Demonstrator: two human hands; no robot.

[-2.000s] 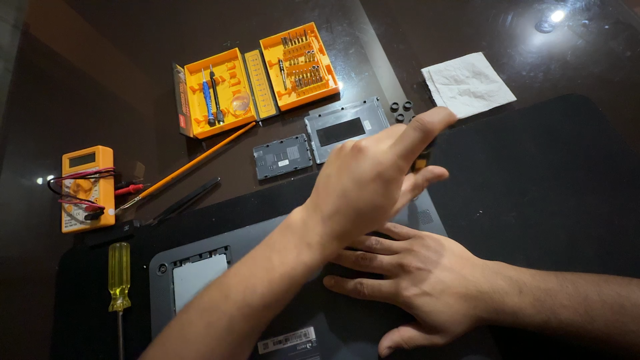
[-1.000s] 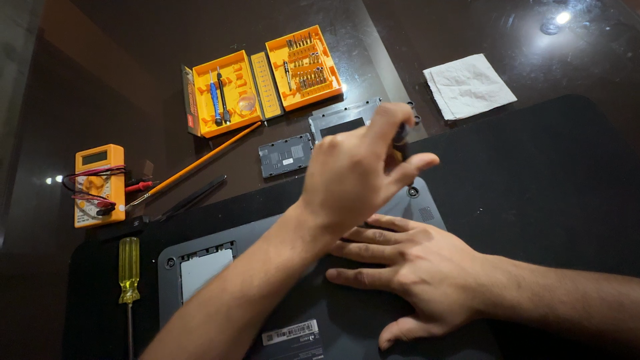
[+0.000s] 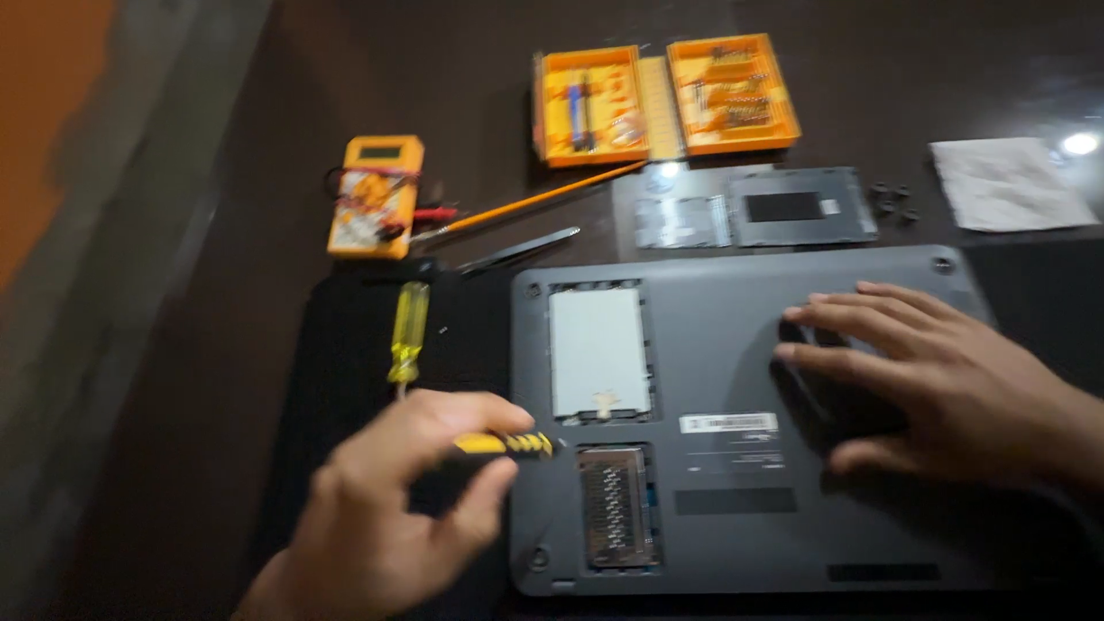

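A grey laptop lies with its underside up, two of its bays uncovered. The upper bay shows a pale rectangular drive or caddy; the lower one holds a metal-framed part that I cannot name for sure. My left hand holds a short black and yellow screwdriver between thumb and fingers, near the laptop's left edge. Its tip points right, towards the space between the bays, and is blurred. With fingers spread, my right hand rests on the right half of the underside, holding nothing.
Above the laptop lie two removed cover panels, small dark round pieces, a folded white cloth or paper and an open orange bit case. To the left are a multimeter, brush, tweezers and yellow-handled screwdriver.
My left hand has moved from the laptop's upper right corner to its left edge, holding the screwdriver. My right hand remains on the underside. The view has shifted.
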